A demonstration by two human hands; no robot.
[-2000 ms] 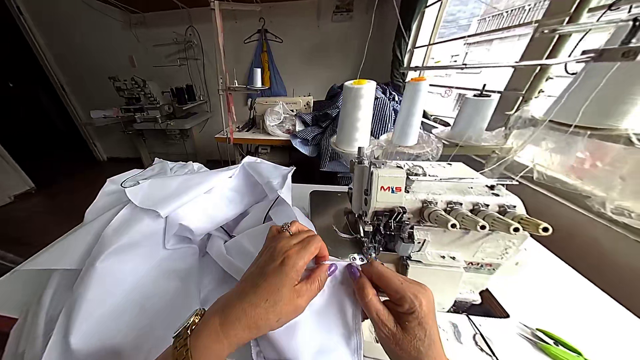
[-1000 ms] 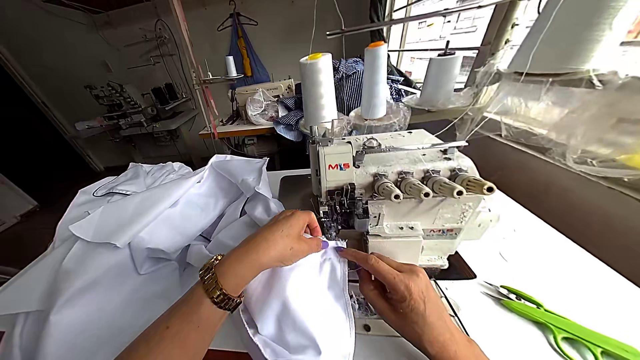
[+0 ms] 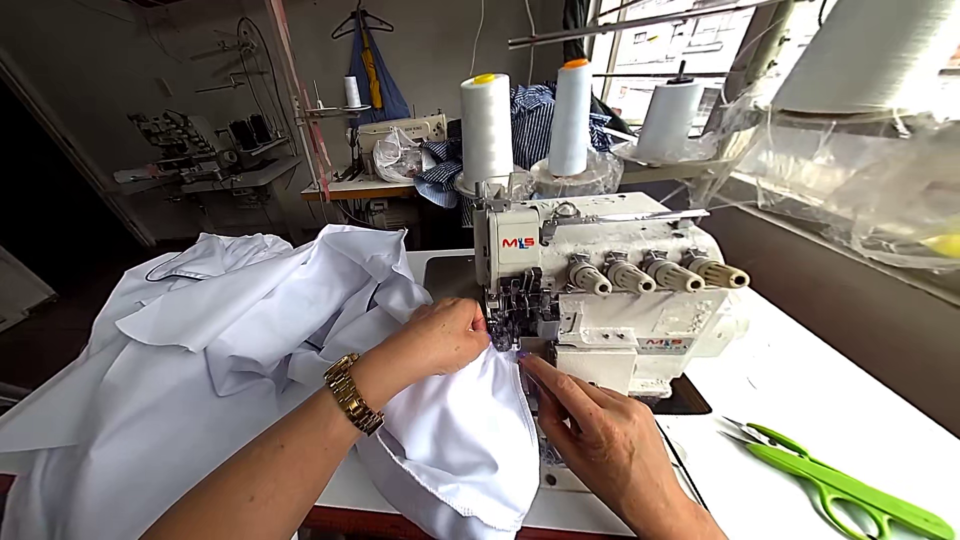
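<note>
A white overlock sewing machine (image 3: pixel 615 292) stands in the middle of the view. White fabric (image 3: pixel 465 420) with an overlocked edge hangs at its presser foot (image 3: pixel 506 330). My left hand (image 3: pixel 446 337), with a gold watch (image 3: pixel 351 394) on the wrist, grips the fabric just left of the foot; its fingertips are partly hidden. My right hand (image 3: pixel 600 427) has its index finger on the fabric edge right at the front of the foot, the other fingers curled below. More of the white fabric lies heaped over the table at the left.
Green-handled scissors (image 3: pixel 847 480) lie on the white table (image 3: pixel 795 390) at the right. Thread cones (image 3: pixel 486 131) stand behind the machine, near striped cloth (image 3: pixel 525 127). Another sewing machine (image 3: pixel 401 131) is at the back, and plastic sheeting (image 3: pixel 840 180) hangs by the window.
Both hands and the fabric edge have moved from in front of the machine up to its presser foot. The view has shifted, showing more of the scissors.
</note>
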